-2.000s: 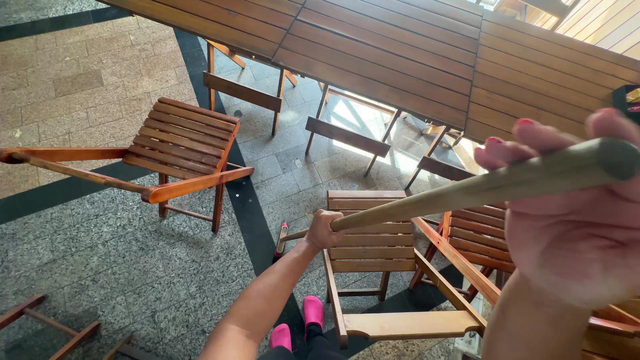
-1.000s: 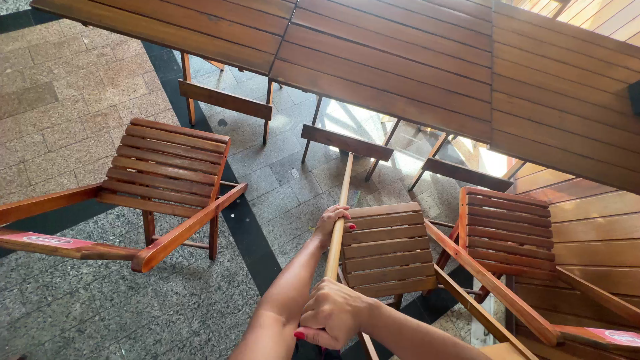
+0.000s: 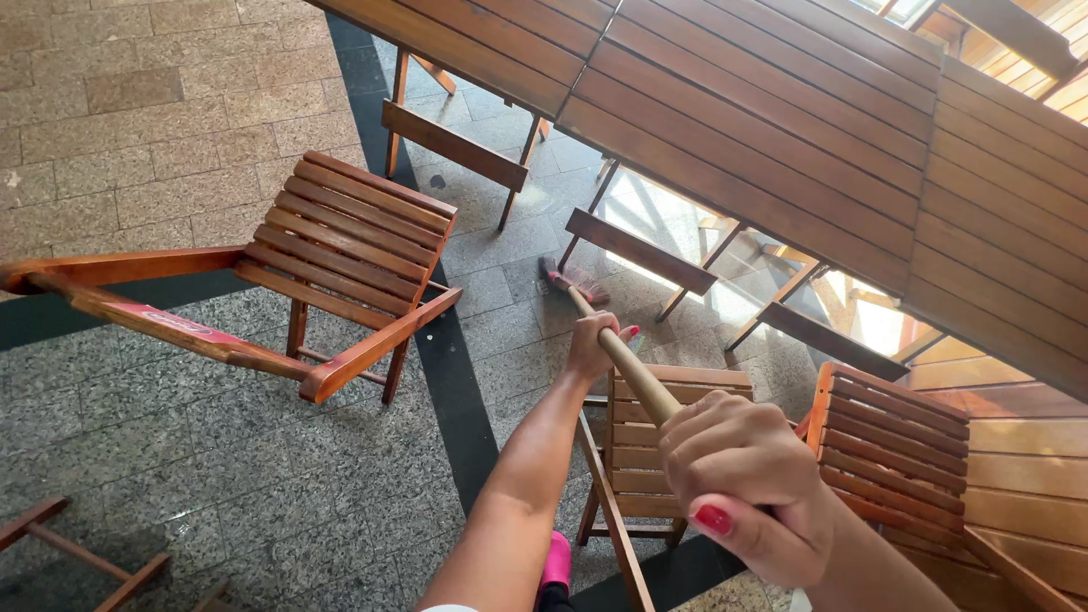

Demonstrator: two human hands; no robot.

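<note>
A broom with a long wooden handle (image 3: 633,374) runs from the lower right up toward the middle. My left hand (image 3: 595,342) grips the handle lower down, near the broom head. My right hand (image 3: 748,484) is closed around its upper end, close to the camera. The broom head (image 3: 576,282), with reddish bristles, rests on the stone floor beside a leg of the slatted wooden table (image 3: 765,127). A light wooden folding chair (image 3: 637,442) stands just beneath the handle, between and behind my hands.
A reddish folding chair (image 3: 348,246) stands at left, its backrest bearing writing. Another slatted chair (image 3: 892,442) is at right, beside wooden planking (image 3: 1028,476). Table legs with crossbars (image 3: 642,251) line the table's near side. Part of a wooden frame (image 3: 81,548) shows at lower left.
Two seconds ago my right hand was open at the handle's end; now it is closed around it. The broom head, hidden a second ago, shows on the floor. The view has shifted.
</note>
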